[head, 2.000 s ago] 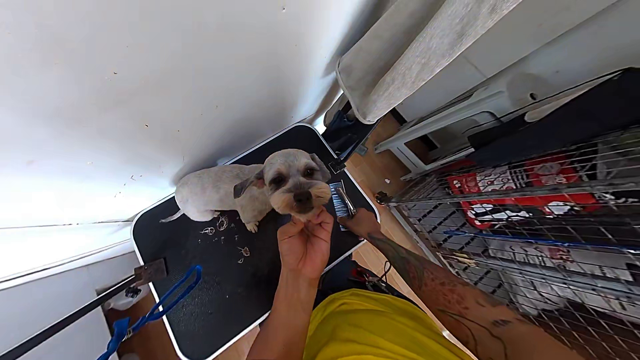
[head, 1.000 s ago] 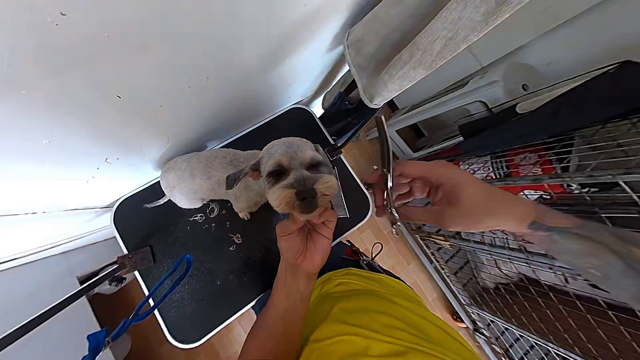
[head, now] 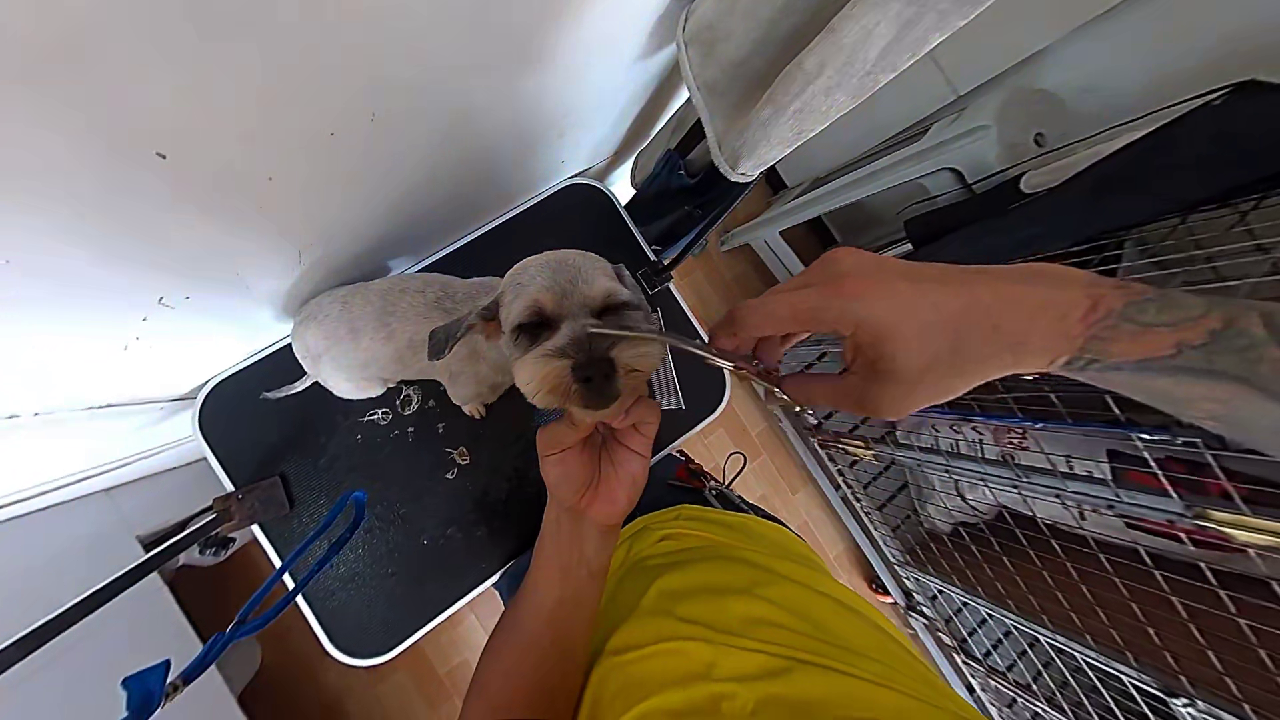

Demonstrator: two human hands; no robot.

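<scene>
A small dog with a short grey-cream coat (head: 400,330) is on a black grooming table (head: 400,560), its face turned up toward me. My left hand (head: 600,455) holds the dog's chin from below, fingers at the beard. In my right hand (head: 880,330) are metal grooming scissors (head: 700,350); their blades reach across the front of the dog's muzzle, near the bridge of the nose. Whether the blades touch hair cannot be told. A metal comb (head: 665,380) shows beside the dog's cheek, partly hidden behind the head. Loose hair clippings (head: 408,400) lie by its paws.
A pale wall (head: 200,150) runs along the table's far side. At lower left, a grooming arm (head: 110,590) is clamped near a blue loop leash (head: 270,600). Wire cages (head: 1020,560) stand at the right, below my right forearm. A grey cloth (head: 790,80) hangs at the top.
My right hand was low beside the comb, then rose at the right with the scissors; now it has brought them left to the dog's face. My left hand stays under the chin.
</scene>
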